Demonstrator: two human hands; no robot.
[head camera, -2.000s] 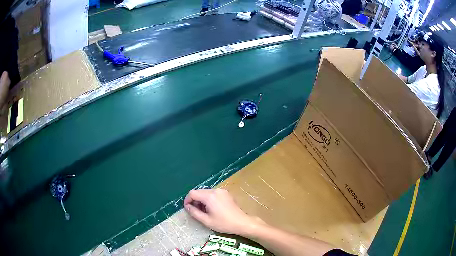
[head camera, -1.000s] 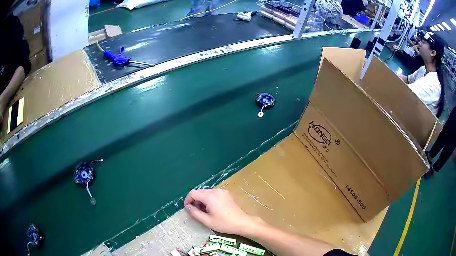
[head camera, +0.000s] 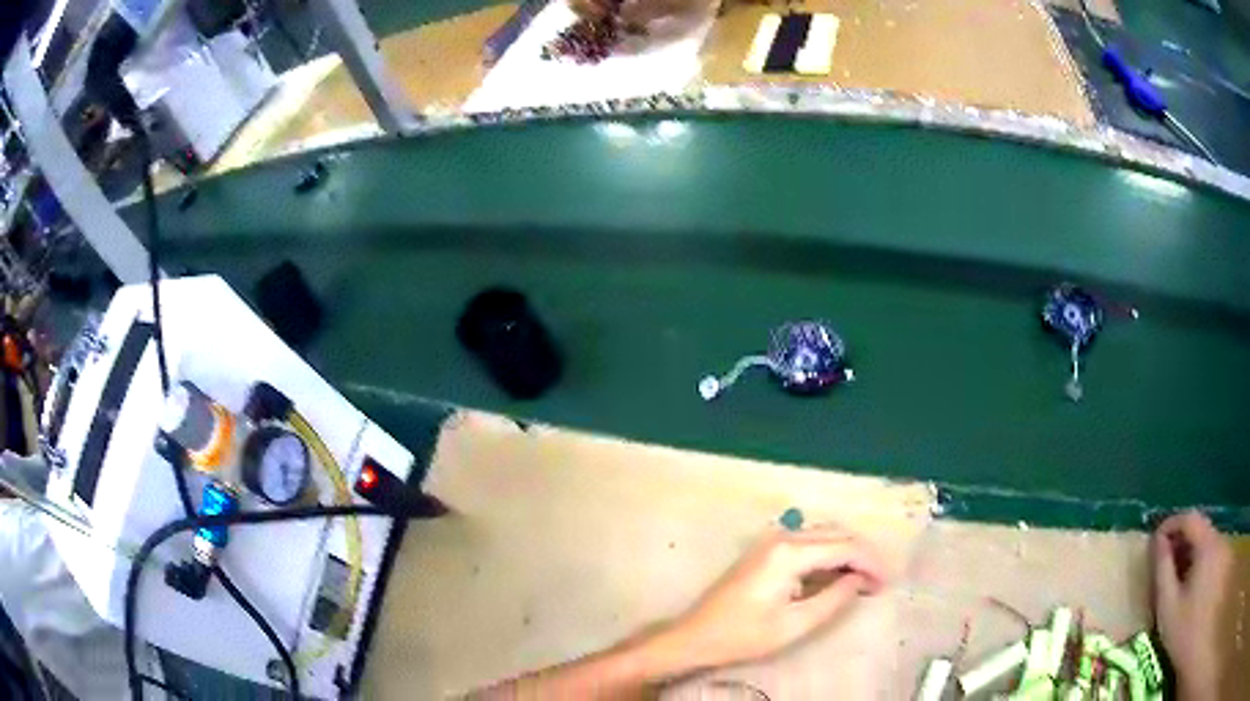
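My left hand (head camera: 784, 589) rests on the cardboard sheet (head camera: 548, 548), loosely curled, thumb near the fingertips, with no object visible in it. My right hand (head camera: 1193, 589) lies at the right edge of view by the belt's near edge, curled, and nothing shows in it. Green battery cells (head camera: 1056, 668) with thin leads lie in a loose pile between the hands. On the green conveyor belt (head camera: 631, 301) are a round dark assembly (head camera: 807, 358) with a white ring on its lead, another one (head camera: 1071, 314) to the right, and a black housing (head camera: 509, 342) to the left.
A white machine (head camera: 247, 466) with a gauge, black hose and red light stands at left. Another black housing (head camera: 288, 303) is partly behind it. A teal disc (head camera: 791, 519) lies by my left hand. A blue-handled tool (head camera: 1134, 82) lies across the belt. A metal post rises at upper left.
The view has swung left, bringing in my left hand, the machine and the black housings; the carton has left view. My right hand stays curled by the belt edge.
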